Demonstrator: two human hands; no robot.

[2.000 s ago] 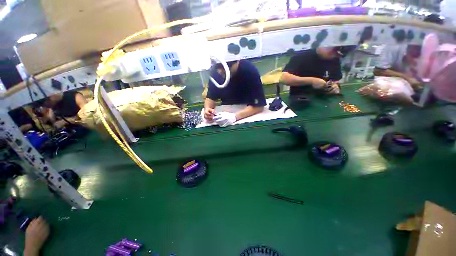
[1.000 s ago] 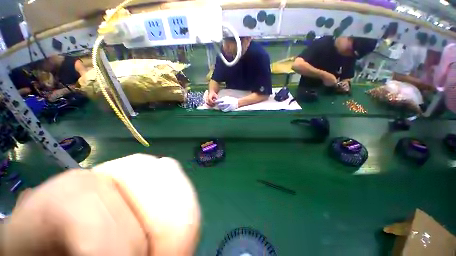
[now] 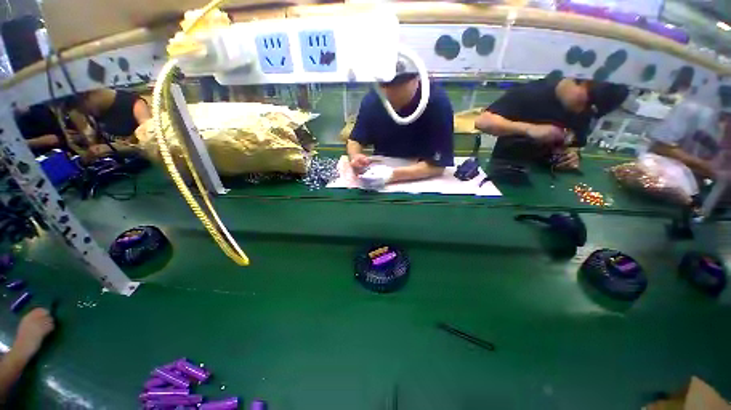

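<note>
Neither of my hands is in view. A loose pile of purple battery cells point(image 3: 172, 386) lies on the green bench at the bottom left, cut off by the lower edge. A round black ribbed fan housing point(image 3: 382, 268) with a purple cell and a small orange patch lies near the middle. Thin black tweezers point(image 3: 466, 336) lie flat to its lower right. A thin dark item, too cut off to name, shows at the bottom edge near the middle.
More housings lie at left point(image 3: 139, 247) and right point(image 3: 613, 275). Another person's hand point(image 3: 34, 330) is at the left edge. A carton point(image 3: 696, 395) is at bottom right. A yellow cable point(image 3: 196, 212) hangs from the power strip point(image 3: 353, 48). Workers sit opposite.
The large blurred hand at lower left has gone out of view, showing the purple cells again. The black grille at the bottom edge is no longer seen. The view has shifted, moving most things rightward.
</note>
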